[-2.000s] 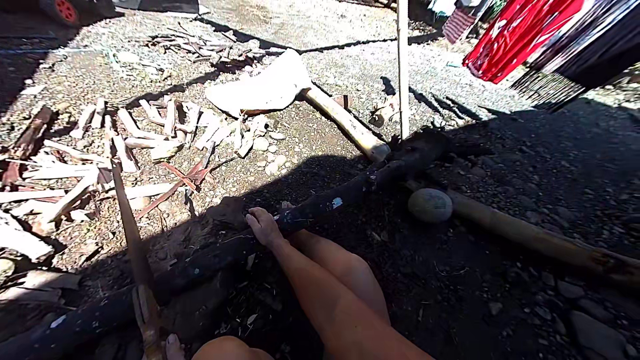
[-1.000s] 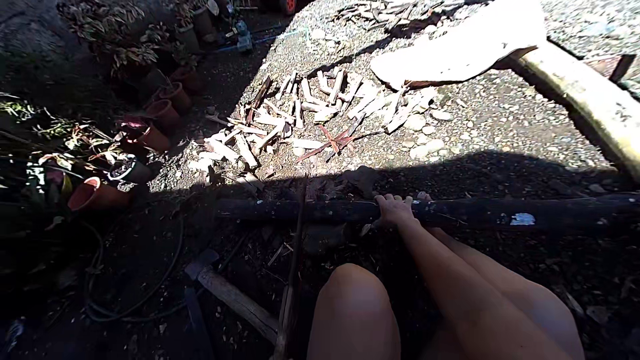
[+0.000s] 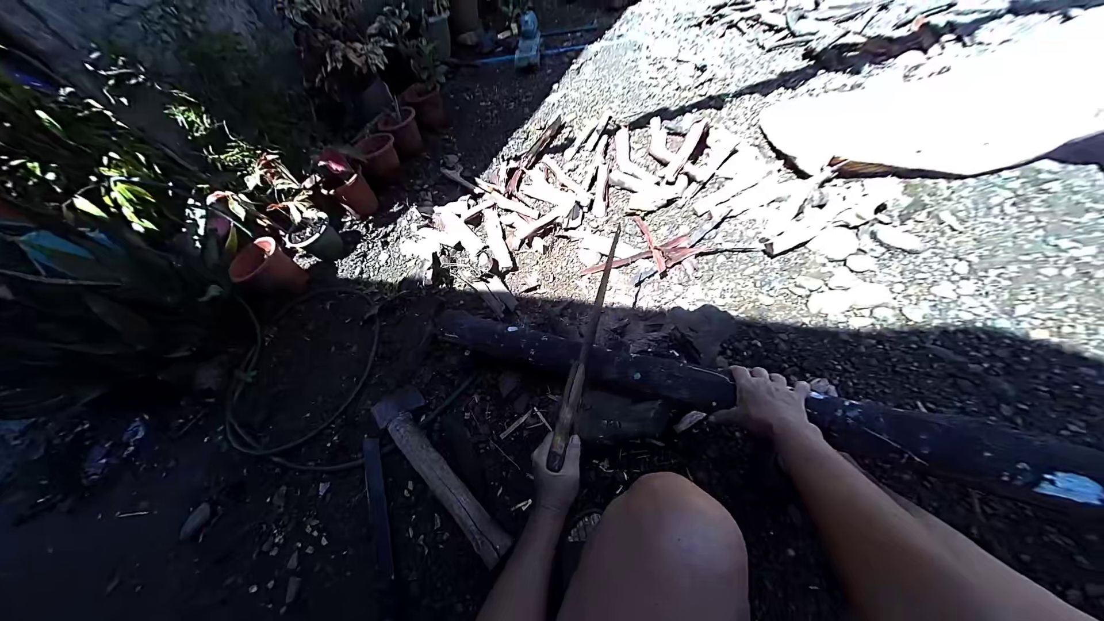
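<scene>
A long dark log [image 3: 931, 438] lies across the shaded ground in front of my knee. My right hand [image 3: 763, 401] presses on top of it, fingers curled over its far side. In my left hand [image 3: 556, 473] is the wooden handle of a long narrow blade [image 3: 593, 332], which looks like a saw or machete. The blade points away from me and crosses over the log toward its left part; whether it touches the log I cannot tell. An axe [image 3: 444, 483] with a wooden handle lies on the ground left of my left hand, beside a dark flat bar [image 3: 378, 509].
Split firewood pieces [image 3: 543, 203] lie scattered beyond the log in the sun. A large pale slab [image 3: 931, 121] is at the upper right. Terracotta pots [image 3: 269, 266] with plants line the left side. A hose [image 3: 246, 431] loops on the ground near the axe.
The view has swung left, bringing the pots and hose in. My left hand has risen into view with the blade, whose tip now reaches past the log. My right hand stays on the log.
</scene>
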